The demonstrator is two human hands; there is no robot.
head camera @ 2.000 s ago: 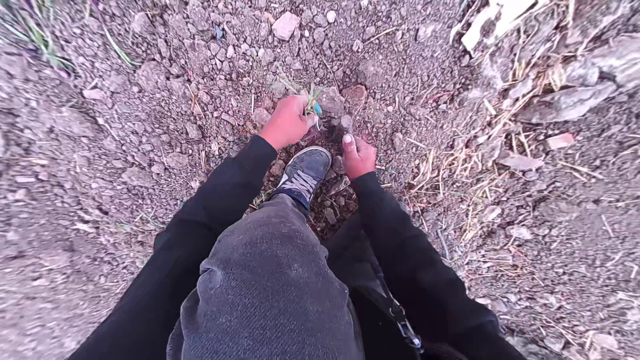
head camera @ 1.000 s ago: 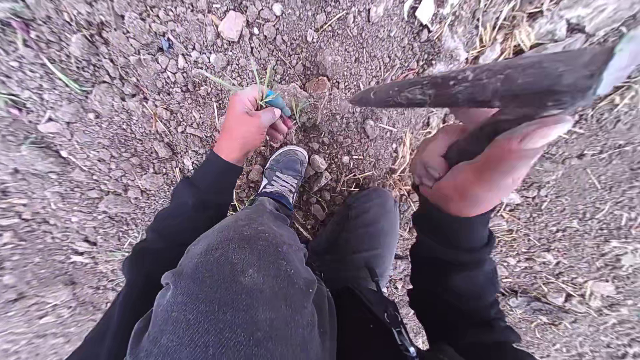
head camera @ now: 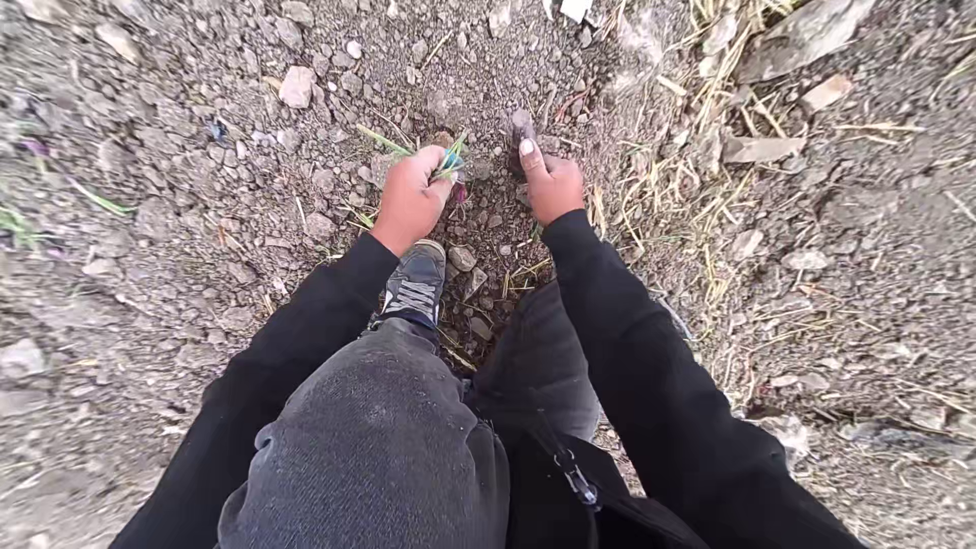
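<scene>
My left hand (head camera: 412,197) is closed around a small bundle of green stems (head camera: 451,156) with something blue among them, low over the stony soil. A small purplish-red bit (head camera: 459,192) shows just under its fingers. To the right, my right hand (head camera: 553,179) grips a dark, soil-coloured tool (head camera: 522,126), thumb pointing away from me along it. Most of the tool is hidden by the hand or foreshortened, so its kind cannot be told. Loose dark soil (head camera: 492,194) lies between the two hands.
My sneaker (head camera: 415,282) stands just below my left hand, beside small stones (head camera: 462,258). Dry straw (head camera: 640,198) is strewn to the right, with flat rocks (head camera: 801,42) at upper right. A pinkish stone (head camera: 297,86) lies at upper left. A strap with a metal clip (head camera: 581,484) hangs near my knee.
My right hand, raised close to the camera with the long dark tool a second ago, is down near the soil beside my left hand. The left hand still holds the green stems.
</scene>
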